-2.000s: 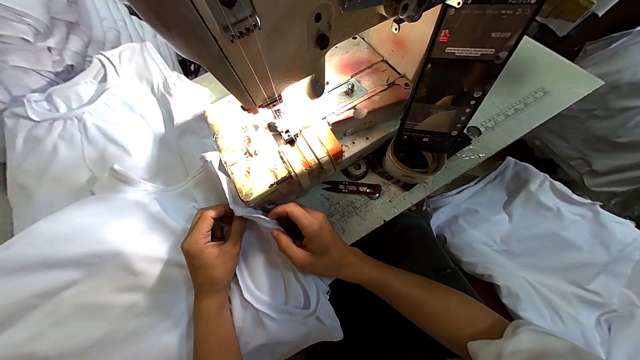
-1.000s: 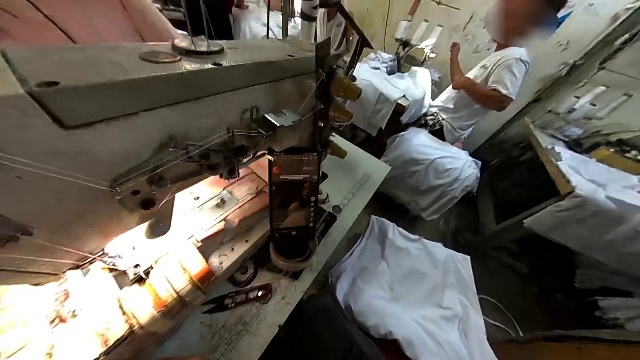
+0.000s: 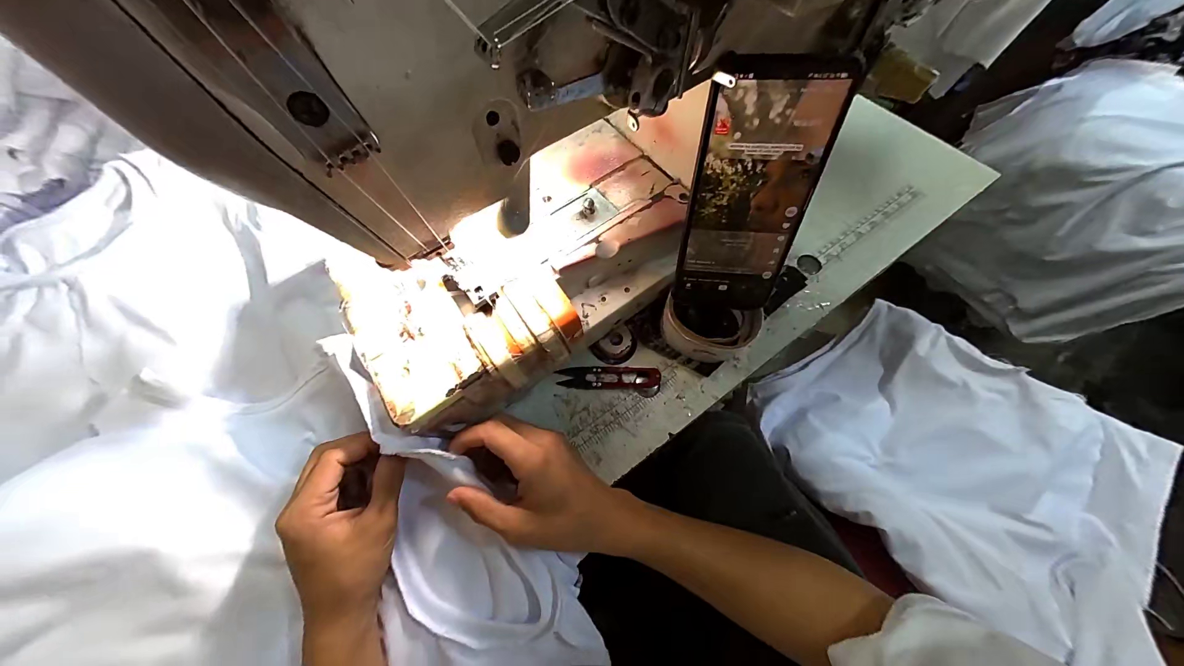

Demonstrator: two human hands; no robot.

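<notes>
A white fabric garment (image 3: 176,518) lies in front of and left of the sewing machine (image 3: 398,83), its folded edge running along the near side of the machine's brightly lit, cloth-and-tape-covered sewing bed (image 3: 435,351). My left hand (image 3: 342,527) pinches that edge between thumb and fingers. Just to its right, my right hand (image 3: 536,481) is at the same edge, its index finger touching the fabric and its thumb apart from the finger; whether it grips the cloth is hard to tell. The needle area is washed out by the lamp.
Red-handled thread snips (image 3: 610,379) lie on the table (image 3: 638,439) beside a bobbin-like metal part (image 3: 613,342). A smartphone (image 3: 763,185) stands in a roll of tape (image 3: 712,338). White garments (image 3: 980,462) are piled at the right, with more cloth (image 3: 1091,194) behind.
The view swung up toward the room, where a person in white showed, and is back down on the machine. Both hands hold much the same place at the fabric edge as two seconds ago.
</notes>
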